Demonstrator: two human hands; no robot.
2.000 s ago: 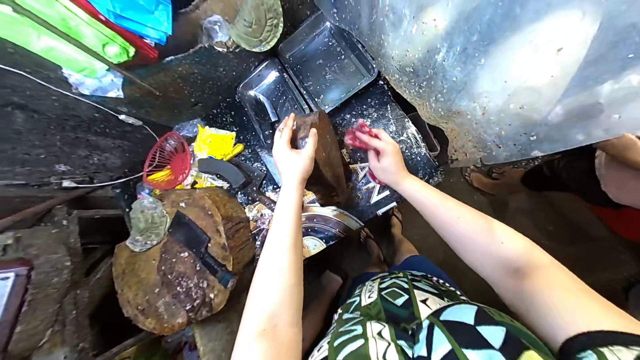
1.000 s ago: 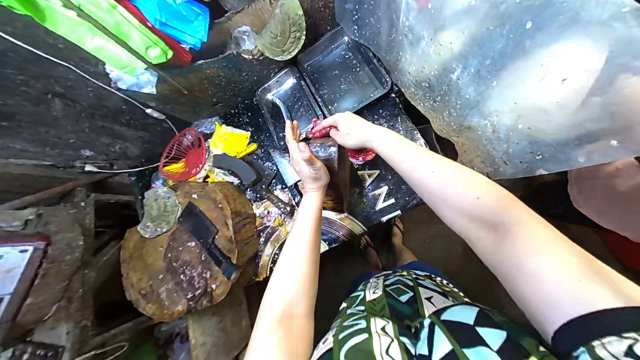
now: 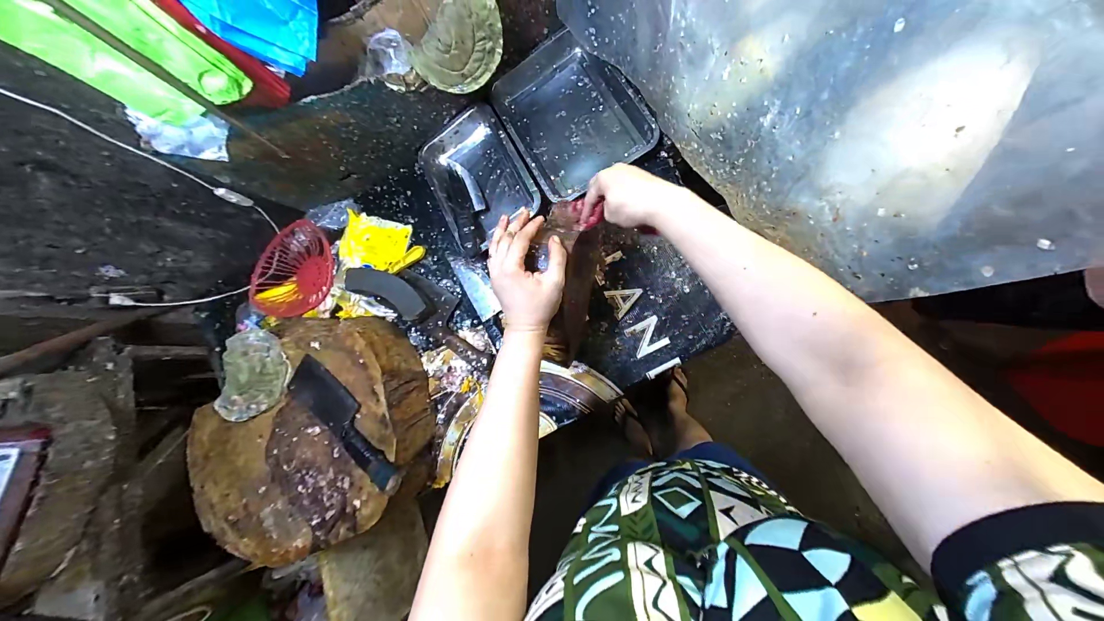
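Observation:
My left hand point(image 3: 528, 274) rests with spread fingers on the far end of a dark brown block point(image 3: 580, 289), near a small clear wet-looking piece. Bent over the same end of the block, my right hand point(image 3: 614, 203) grips a red cloth-like thing point(image 3: 589, 216). Whether anything else is in that hand is hidden. A metal blade point(image 3: 474, 289) lies left of the block, partly behind my left hand. Just beyond my hands are a black tray point(image 3: 573, 121) and a smaller tray point(image 3: 483, 168) with a curved metal piece in it.
A cleaver point(image 3: 341, 418) lies on a round wooden chopping block point(image 3: 250, 483) at the left. A red plastic basket point(image 3: 293, 267) and a yellow wrapper point(image 3: 375, 241) stand beyond it. A large metal sheet point(image 3: 828, 129) borders the right side.
My left hand, upright beside my right a second ago, now lies spread on the block. Two seconds ago my right hand was apart, right of the block, with the red thing.

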